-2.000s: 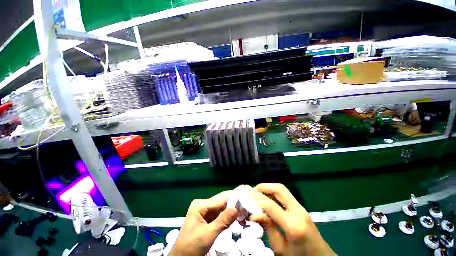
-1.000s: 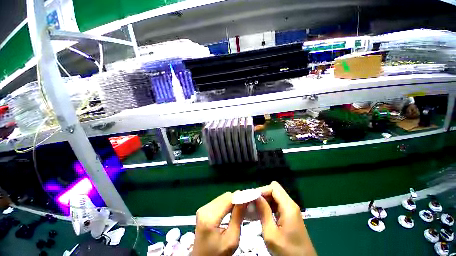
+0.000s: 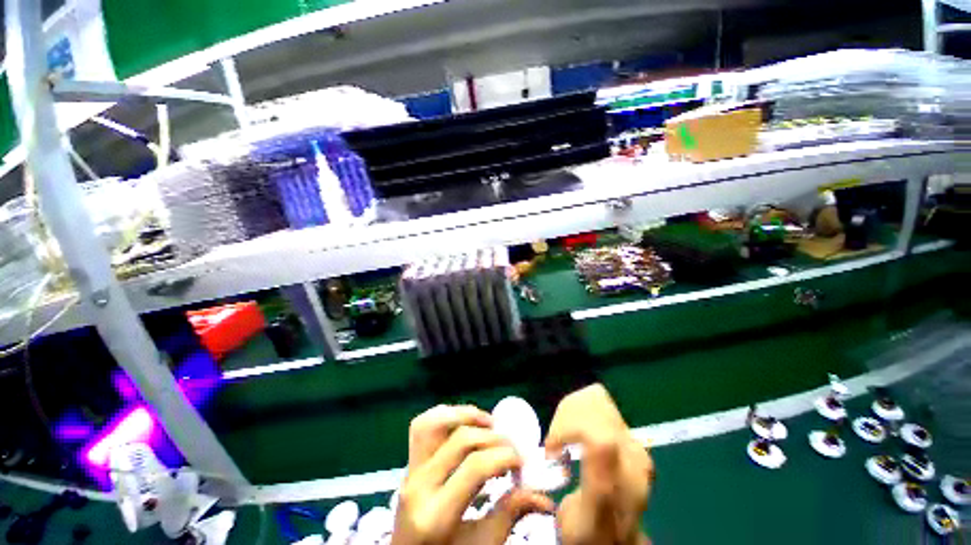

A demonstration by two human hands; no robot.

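My left hand [image 3: 453, 479] is shut on a white round housing [image 3: 516, 424], which stands up on edge above the pile at the bottom centre. My right hand [image 3: 602, 463] is close beside it on the right, its fingers bent and blurred; I cannot tell whether they grip the housing. Loose white round parts [image 3: 375, 524] lie under and left of my hands, partly hidden by them. Several white discs with dark and copper-coloured parts standing on them, such as one sub-assembly [image 3: 764, 452], are spaced out on the green mat at right.
Blue-handled cutters [image 3: 298, 524] lie left of the pile. A white fixture [image 3: 144, 484] stands near the purple light at left. Behind the white bench edge [image 3: 697, 428] are an upright grey ribbed tray stack [image 3: 463, 303], a red bin [image 3: 227, 328] and a white shelf [image 3: 575, 221] holding trays.
The housing has gone from lying nearly flat between both hands to upright in my left hand. My right hand's fingers have shifted and blurred. The view has turned right, moving the bench scene leftward.
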